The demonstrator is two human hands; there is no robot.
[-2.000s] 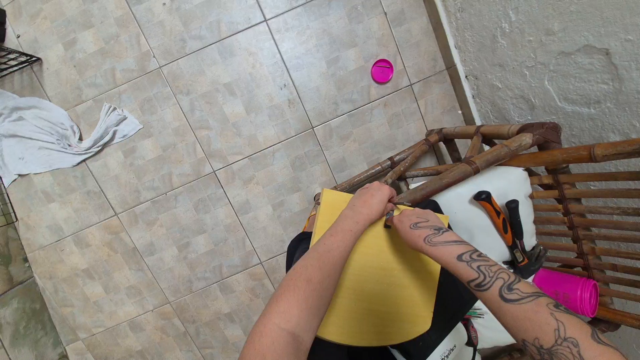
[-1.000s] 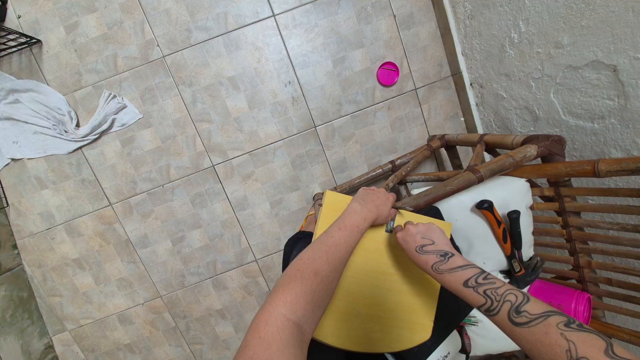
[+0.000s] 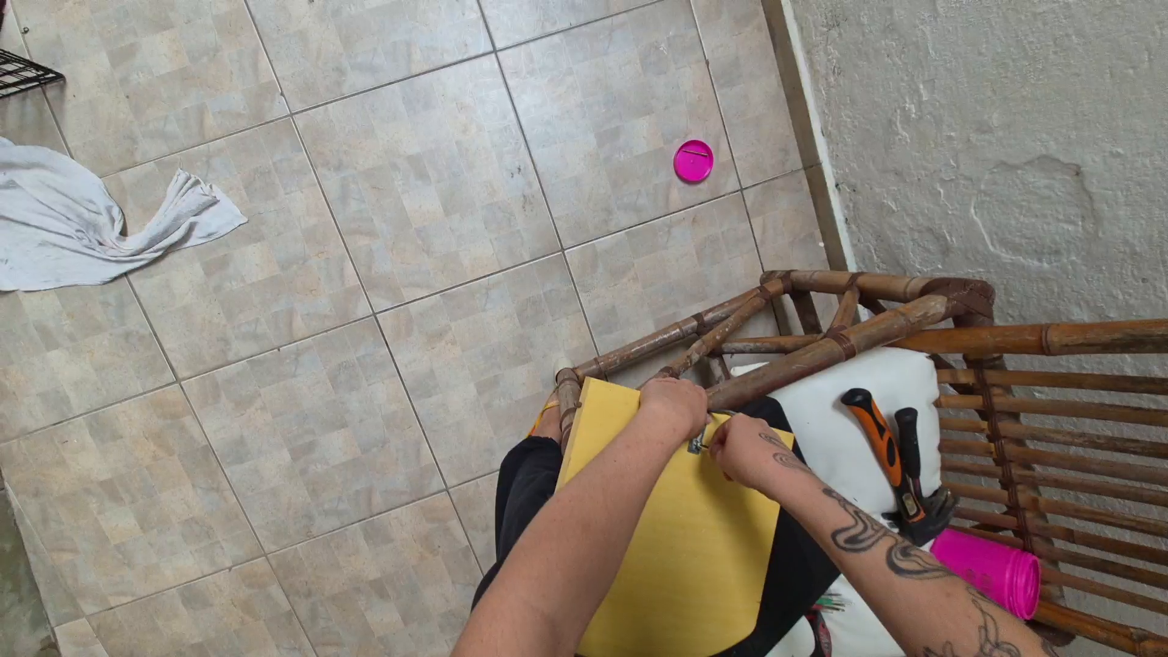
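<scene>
A yellow board [image 3: 680, 557] lies across the dark-clothed lap. My left hand [image 3: 673, 408] rests at its upper edge, fingers curled and mostly hidden from view. Close to its right, my right hand [image 3: 748, 449] has its fingertips pinched at a small metal piece [image 3: 696, 444] on the board. Whether that piece is a fastener or a fitting cannot be told. On the white cushion [image 3: 835, 388] to the right are a hammer [image 3: 878, 438] with an orange and black handle and a second black-handled tool [image 3: 910, 438] beside it.
The bamboo chair's armrest [image 3: 821, 351] runs just beyond my hands. A pink plastic cup [image 3: 990, 570] lies on its side at the right. On the tiled floor are a pink lid [image 3: 693, 161] and a white cloth [image 3: 73, 219]. A rough wall [image 3: 995, 137] stands at the right.
</scene>
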